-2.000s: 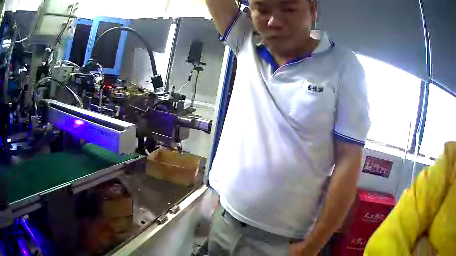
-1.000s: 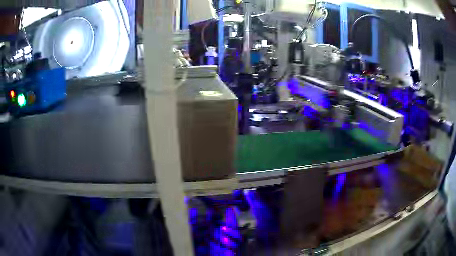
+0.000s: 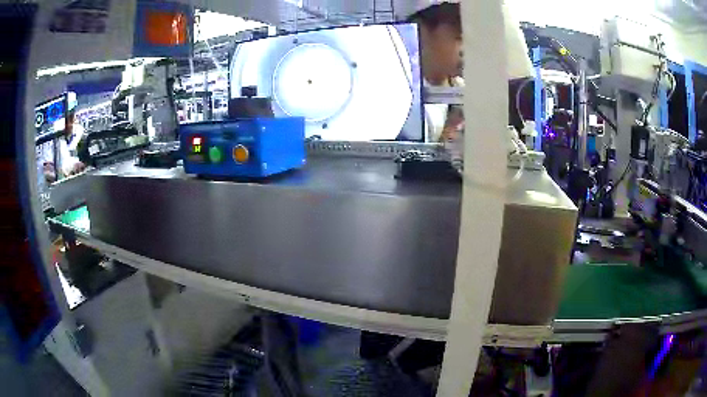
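Observation:
Neither of my hands is in view. Nearest in front of me is a long brushed grey metal housing, its right end tan-looking. A blue control box with red and green digits, a green button, an orange button and a black block on top stands on the housing at left of centre. Behind it a large bright monitor shows concentric circles. A green conveyor belt comes out at the right end of the housing.
A cream post crosses the view in front of the housing. A person is partly visible behind the monitor's right edge. A white-framed machine with dark fixtures stands at right. A blue-framed dark panel edges the left. A small screen shows at far left.
The view has swung left from the person in the white shirt and the machine with the green belt to the housing. The blue box and monitor are now near the centre.

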